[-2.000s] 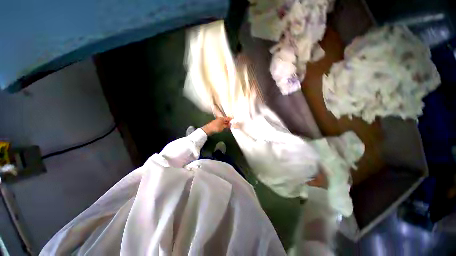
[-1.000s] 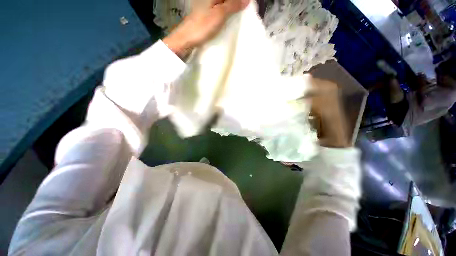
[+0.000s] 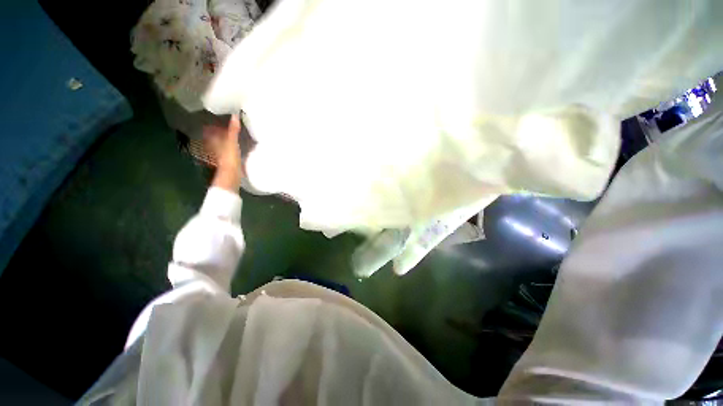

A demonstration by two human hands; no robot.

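A thin white garment is spread wide in the air across the upper middle and right. It is overexposed, and two narrow strips hang from its lower edge. My left hand is at the garment's left edge, blurred, with one finger pointing up beside the cloth. Whether it grips the cloth is unclear. My right sleeve rises along the right side, but my right hand is not visible.
A floral garment heap lies at the upper left, beyond my left hand. The blue cabinet fills the left edge. Green floor shows below, and shiny grey floor at the right.
The white garment has gone from bunched between my hands to spread out high and rightward. My left hand has come lower, and my right hand has left view. The view has shifted.
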